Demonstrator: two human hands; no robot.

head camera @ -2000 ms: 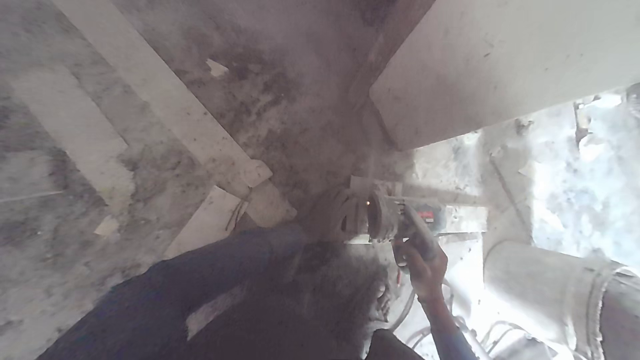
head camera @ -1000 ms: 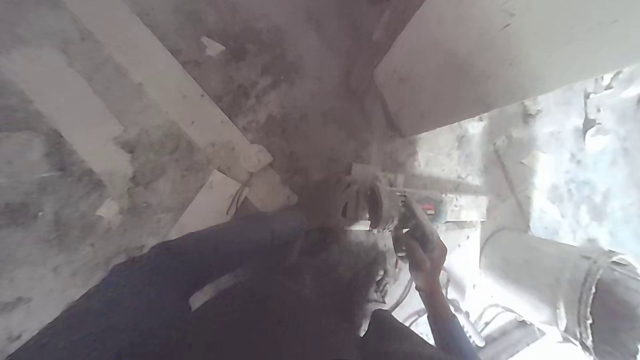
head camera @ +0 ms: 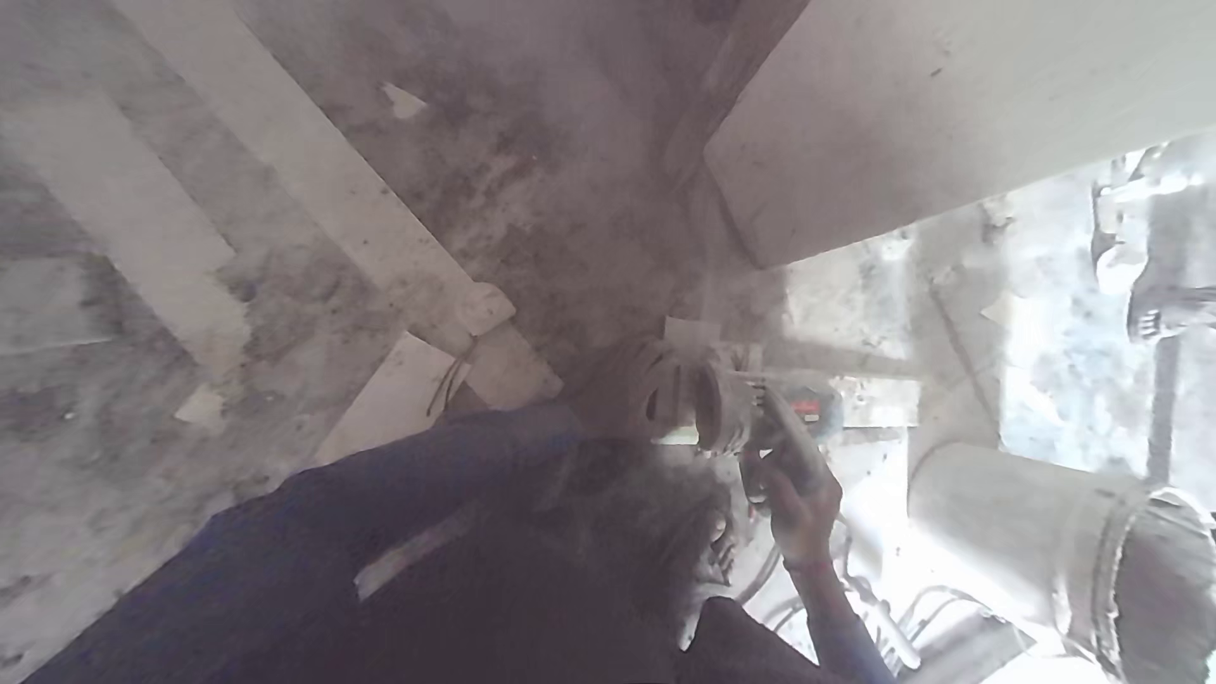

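My right hand [head camera: 803, 503] is closed around the handle of a handheld power tool [head camera: 807, 418], right of centre. The tool has a dark body with a red marking and a dusty, rounded front section pointing left. It lies over a pale strip [head camera: 882, 403], but the haze hides whether they touch. My left arm, in a dark blue sleeve, reaches in from the lower left towards the tool's front. Dust and shadow blur my left hand at the sleeve's end, so its fingers and what they touch cannot be made out.
Pale flat strips [head camera: 332, 180] lie on the dusty floor at left. A large pale slab or panel [head camera: 950, 114] juts in at upper right. A dusty bucket [head camera: 1016, 532] lies on its side at right, near looping cables [head camera: 936, 598]. Another person's hand [head camera: 1149, 323] shows at the right edge.
At the right edge, another person's hand shows now that was not plain in the earlier frames. My right hand keeps its grip on the power tool.
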